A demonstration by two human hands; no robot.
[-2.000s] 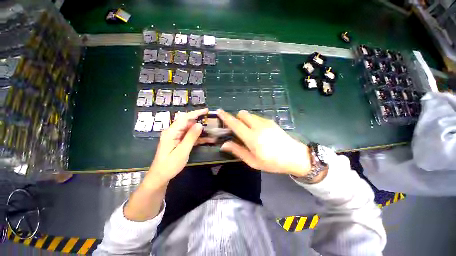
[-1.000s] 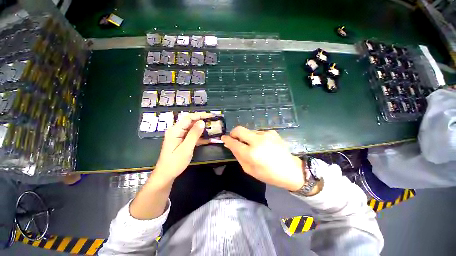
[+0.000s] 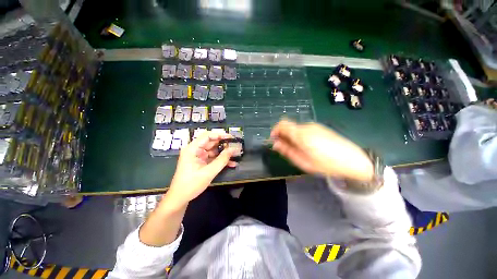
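Observation:
My left hand (image 3: 199,164) holds a black device housing (image 3: 240,150) with a pale inside, at the front edge of the clear component tray (image 3: 272,106). My left thumb covers part of it. My right hand (image 3: 316,148) is to the right of the housing, apart from it, over the tray's front right. It is blurred, its fingers bunched; I cannot tell whether it holds something thin. Silver-grey batteries (image 3: 163,114) with some yellow edges sit in rows in the tray's left side.
Several waiting housings (image 3: 338,96) lie right of the tray. A full housing tray (image 3: 417,92) stands far right beside another person's sleeve (image 3: 473,143). Stacked blister trays (image 3: 46,114) rise at far left. Single units (image 3: 113,30) lie beyond the pale metal strip (image 3: 131,54).
My right hand has moved right, away from the housing. My left hand still holds the housing, slightly lower in the picture. The view has shifted a little.

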